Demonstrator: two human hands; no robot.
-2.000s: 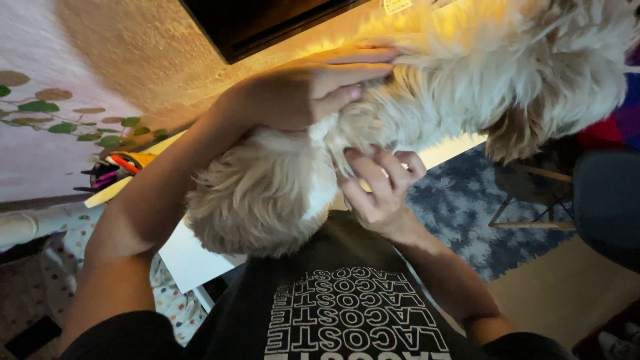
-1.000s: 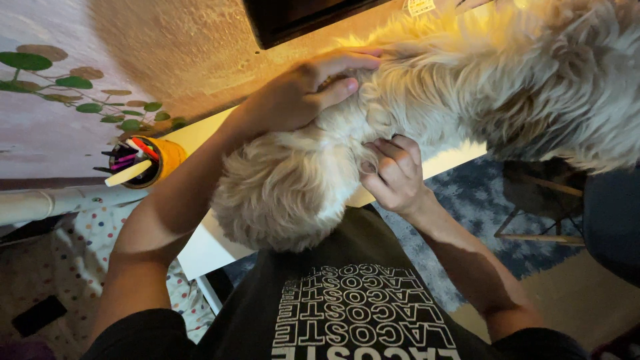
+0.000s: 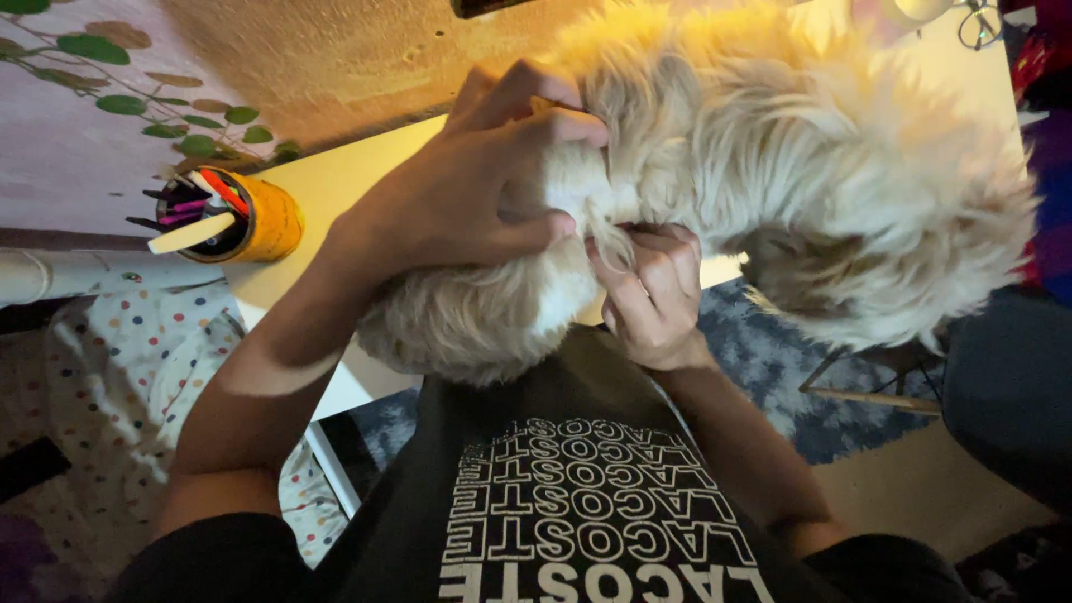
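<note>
A shaggy cream-coloured dog (image 3: pixel 779 142) is on a white desk (image 3: pixel 301 184), its head bent down against the front of my black T-shirt. My left hand (image 3: pixel 502 167) lies over the back of its neck, thumb and fingers spread around the fur with the fingertips pressed in. Just to the right, my right hand (image 3: pixel 653 289) is closed at the neck, and a pale lock of fur hangs over its fingers. The fingertips of my right hand are partly hidden in the coat. The dog's face cannot be seen.
A yellow pen cup (image 3: pixel 272 222) full of pens stands at the desk's left end. Eyeglasses (image 3: pixel 980 23) lie at the far right corner. A dark chair (image 3: pixel 1005 394) is at the right, above a grey shaggy rug (image 3: pixel 770 368). Dotted bedding (image 3: pixel 151 335) is at the left.
My left hand has gone from lying fairly flat on the neck to bent fingers around the fur. The dog's rear end now curves down at the right. The view has shifted.
</note>
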